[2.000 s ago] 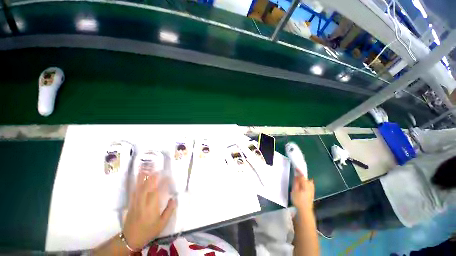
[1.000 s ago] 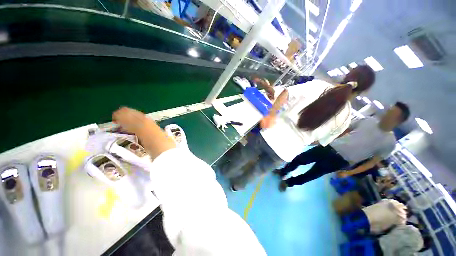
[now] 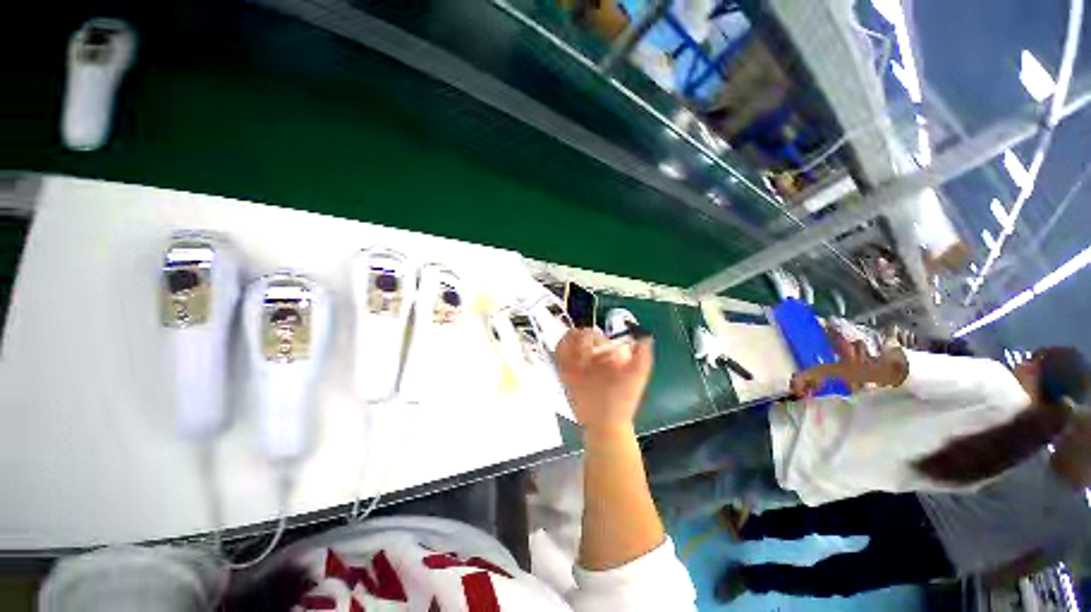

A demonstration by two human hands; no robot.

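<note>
My right hand [image 3: 604,373] is over the right end of the white paper sheet [image 3: 84,395], fingers curled, by the handsets there. A short dark thing shows at its fingertips; I cannot tell if it is held. My left hand is not in view. White handsets with gold panels lie on the paper: one at the left [image 3: 201,347], one beside it [image 3: 285,365], one further right [image 3: 383,323], and a smaller-looking one [image 3: 438,313]. More [image 3: 526,337] lie partly hidden near my right hand. A black phone [image 3: 580,305] is just behind the hand.
A handset [image 3: 90,102] lies on the dark green belt [image 3: 299,132] at upper left. Another handset [image 3: 620,319] is right of the phone. A white and black tool [image 3: 721,355] and blue bin [image 3: 804,340] are farther right, beside a person in white [image 3: 861,418].
My left hand has left the second handset and the picture. My right hand has come back from the belt edge to the right-hand handsets. The view swung right, then back left.
</note>
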